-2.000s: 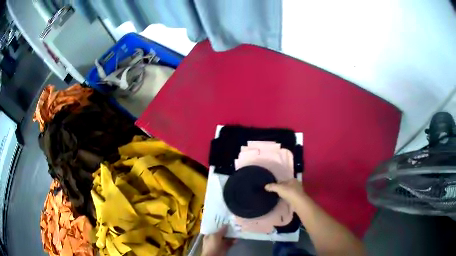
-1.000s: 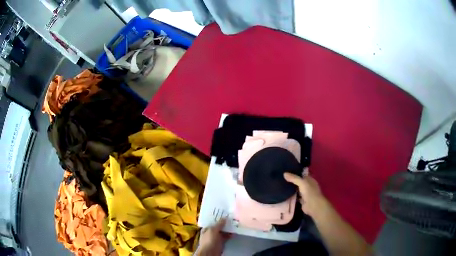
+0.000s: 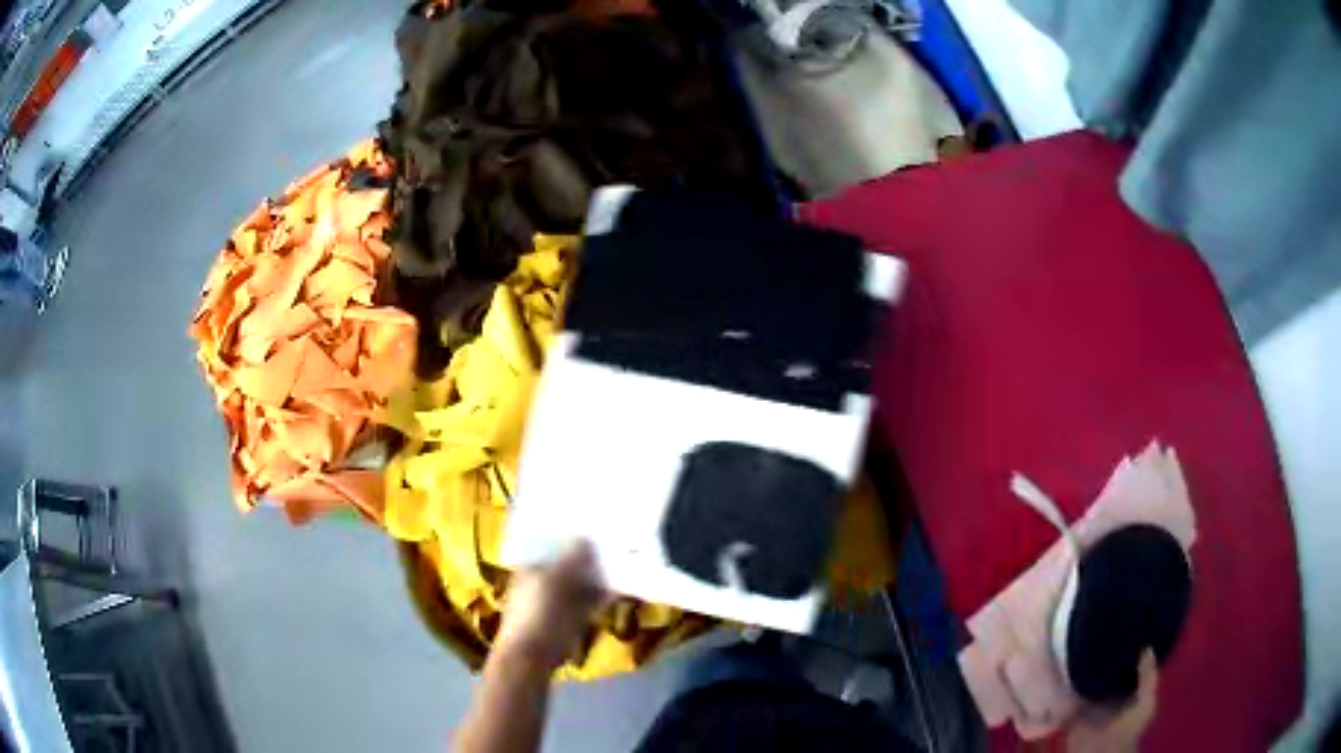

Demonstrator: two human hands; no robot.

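Note:
My left hand [image 3: 553,603] grips the lower left corner of a white sheet [image 3: 603,441] and holds it over the yellow offcuts. Black panels [image 3: 706,294] lie across the sheet's upper part, and a black rounded piece [image 3: 753,518] with a pale mark lies on its lower right. At the lower right, my right hand [image 3: 1121,721] is on a black disc [image 3: 1129,606] with a pale strip along its left edge. Light pink pieces [image 3: 1030,625] lie under the disc on the red table. The fingers under the disc are partly hidden.
The red table [image 3: 1059,338] is on the right, beside a blue-grey curtain [image 3: 1250,162]. Orange offcuts [image 3: 302,353], dark brown offcuts [image 3: 515,133] and yellow offcuts [image 3: 471,427] are heaped at the left. A blue crate [image 3: 963,66] stands behind. A metal stand is at the lower left.
The view has swung left. My left hand has lifted the white sheet with black panels off the table, over the offcuts. The pink pieces and disc are now apart from it, at my right hand.

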